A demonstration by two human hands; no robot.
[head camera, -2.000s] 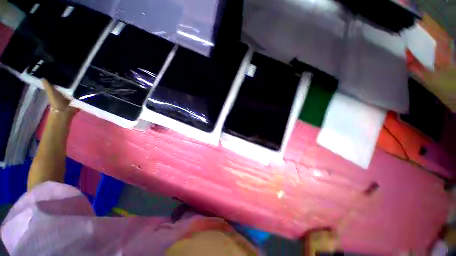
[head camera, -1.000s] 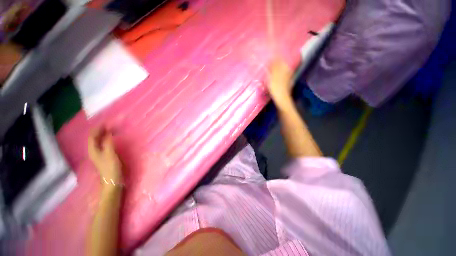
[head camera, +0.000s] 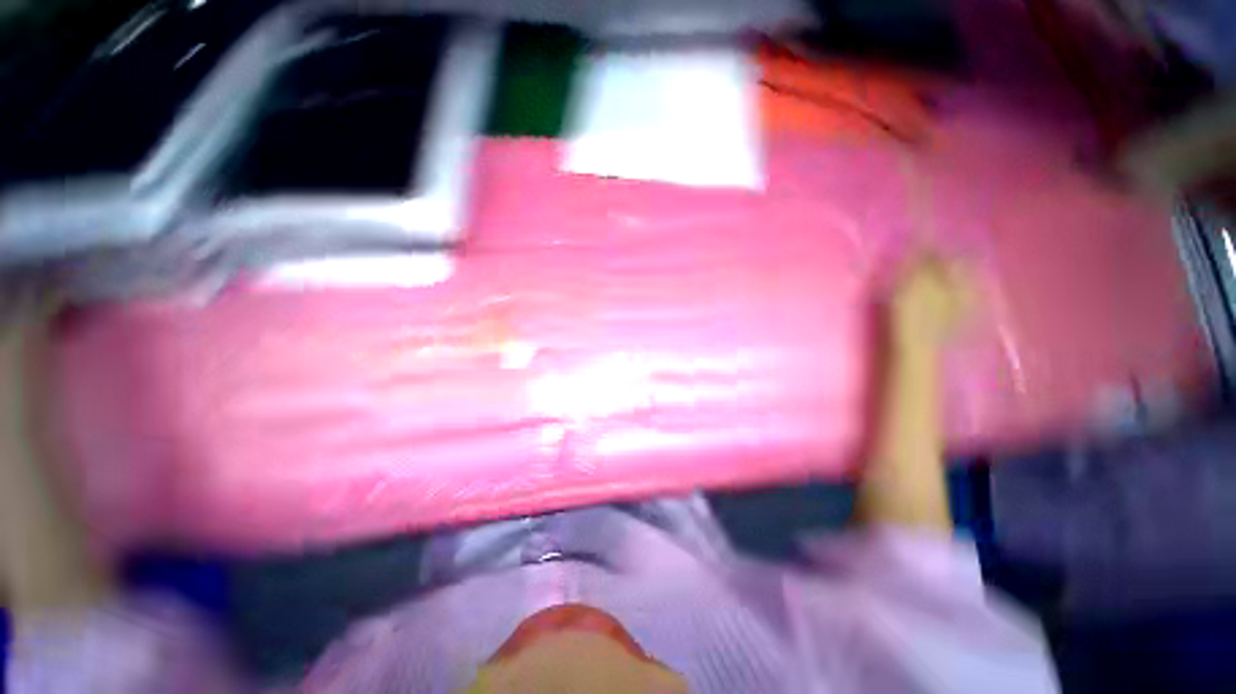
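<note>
Black glossy panels with white borders lie at the left; one panel sits on a white sheet layer. My left hand is at the left picture edge, strongly blurred, beside the front edge of the panel stacks; whether it touches or holds anything cannot be told. My right hand is over the right part of the pink bench, well away from the panels. It is blurred with fingers drawn together. A faint thin streak shows above it; I cannot tell if it holds something.
A blank white sheet lies at the far side, between a green patch and an orange mat with a thin dark cable. Another person's arm reaches in at the right. Something blue shows below the bench at left.
The view has swung back left from the bench's right end, so the panels show again. My left hand is now by the panel stacks; my right hand stays over the bench's right part.
</note>
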